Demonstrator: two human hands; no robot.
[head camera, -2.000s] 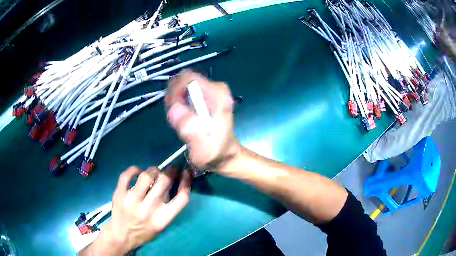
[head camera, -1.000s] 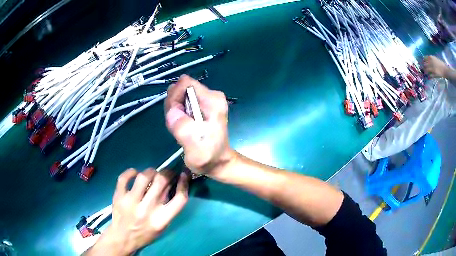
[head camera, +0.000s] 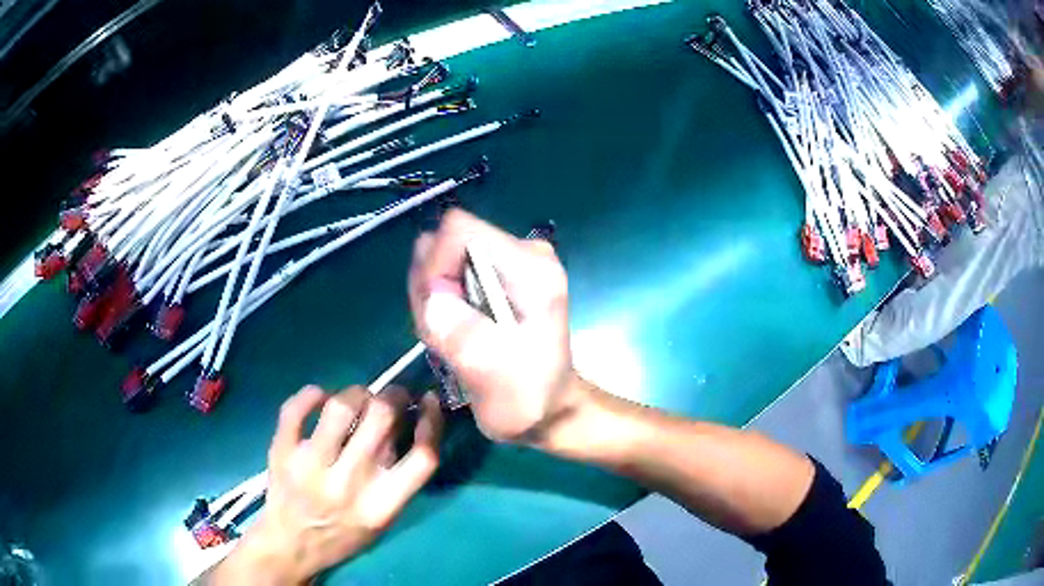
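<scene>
My right hand (head camera: 498, 332) is closed in a fist around a flat metal hand tool (head camera: 490, 284), whose pale edge shows above the fist. My left hand (head camera: 349, 469) is palm down with bent fingers on a white-sleeved wire harness (head camera: 397, 369). The harness runs from under my left fingers up to my right fist. Red connectors (head camera: 211, 533) lie at the lower left, beyond my left wrist. A small part of the metal block (head camera: 451, 392) shows between my hands. The harness's dark end is hidden by my hands.
The left harness pile (head camera: 218, 183) fans out with red ends left. The right harness pile (head camera: 859, 149) has red ends towards the blue stool (head camera: 933, 395). Another person's grey sleeve (head camera: 956, 280) is at the right edge of the green workbench (head camera: 641, 229).
My right hand with the tool has shifted slightly right and down. My left hand has barely moved. The other person's hand at the right no longer shows.
</scene>
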